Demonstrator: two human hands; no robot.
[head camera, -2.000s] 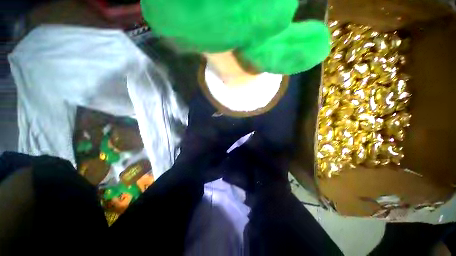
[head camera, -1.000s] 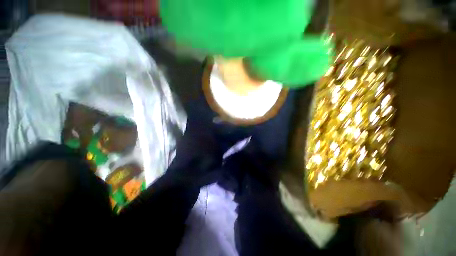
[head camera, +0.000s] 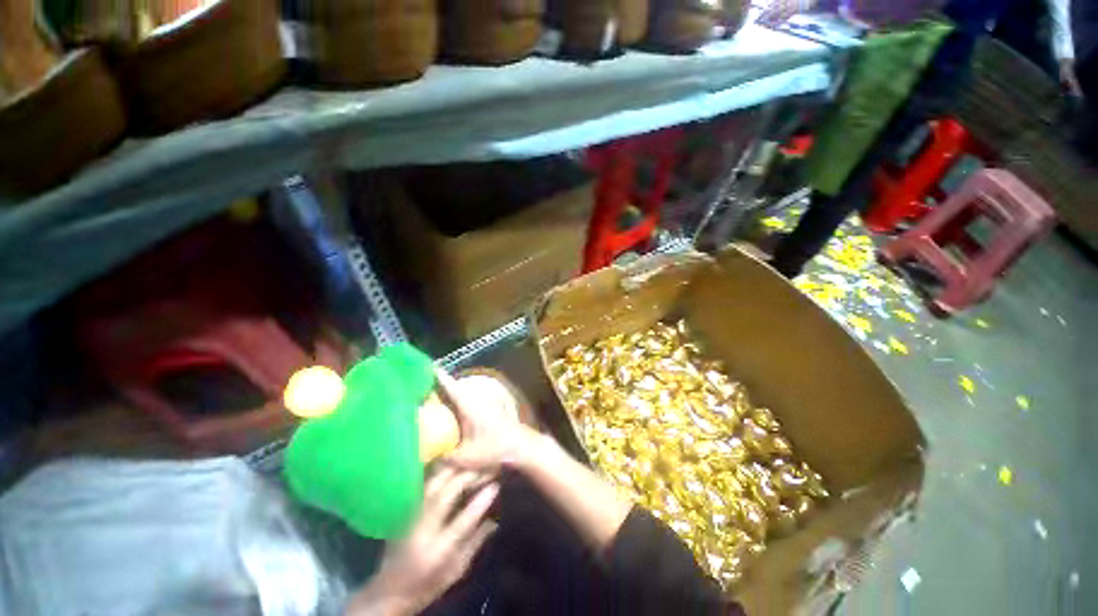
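Observation:
A plush potted tree lies tilted over my lap, its green crown to the left. A round yellow tip sits at the crown's edge. The orange-tan trunk shows between crown and hands. My right hand is around the trunk near the pot, which it mostly hides. My left hand is against the trunk and crown from below, fingers curled. Gold ingots fill part of the carton at the right; I cannot see one in either hand.
The white woven sack is at lower left. The covered bench holds a row of brown pots. Below it are a red stool and another carton. Stools, a person's dark leg and yellow scraps are at upper right.
The view has swung up and to the right, bringing in the bench. The tree now lies tilted, crown to the left, and both hands are visible on it.

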